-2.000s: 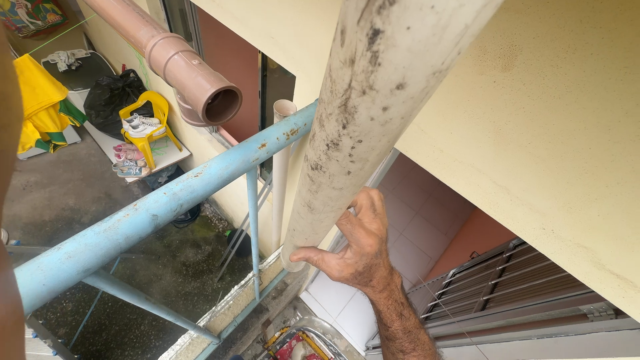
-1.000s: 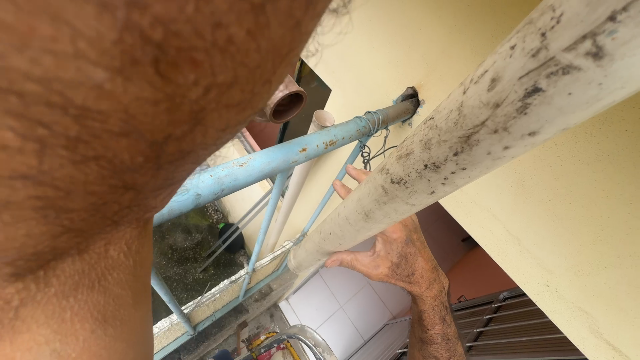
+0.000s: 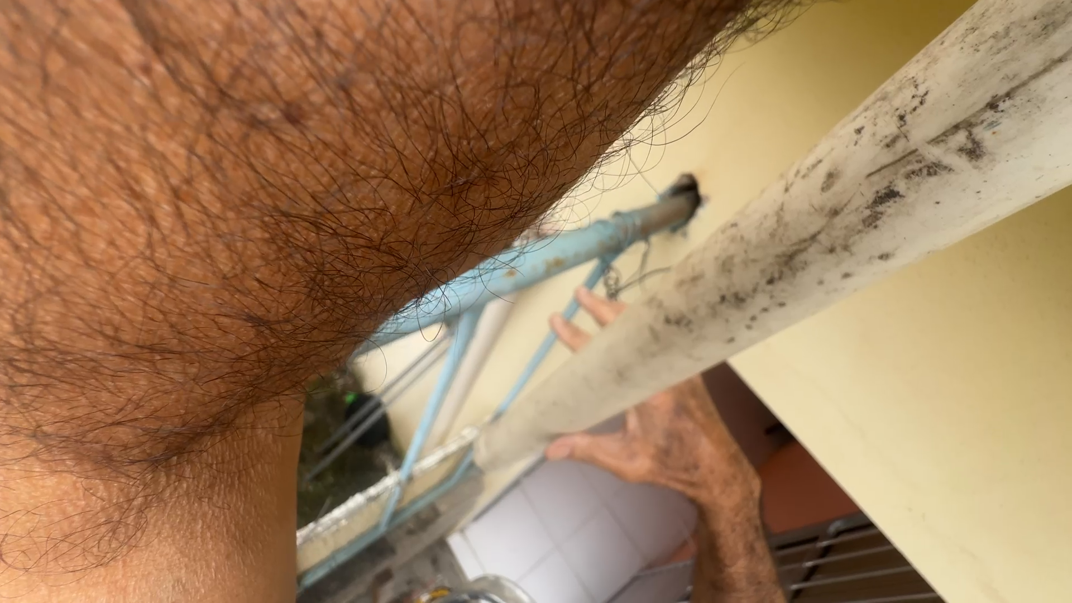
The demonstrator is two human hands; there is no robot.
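A long white plastic pipe point(image 3: 754, 260), stained with dark marks, runs diagonally from the upper right to the lower centre. My right hand point(image 3: 662, 427) grips it near its lower end: the thumb lies along the underside, the palm is against the pipe, and two fingertips show beyond its upper edge. A large, close, hairy arm point(image 3: 251, 209) fills the upper left; its hand is outside the view, so my left hand cannot be seen. Behind the pipe, a blue-painted metal rail point(image 3: 536, 268) with rust spots runs into a hole in the wall, with wire around it.
A cream wall point(image 3: 921, 402) stands to the right and behind. Thin blue metal struts point(image 3: 435, 410) go down from the rail to a ledge. Below are white tiles point(image 3: 553, 528), a metal rack point(image 3: 829, 553) with bars at the lower right, and dark ground at the lower left.
Two seconds ago the large arm was barely in view; now it covers the upper left and hides the brown pipe and yellow chair. The white pipe slants more. My right hand stays on it.
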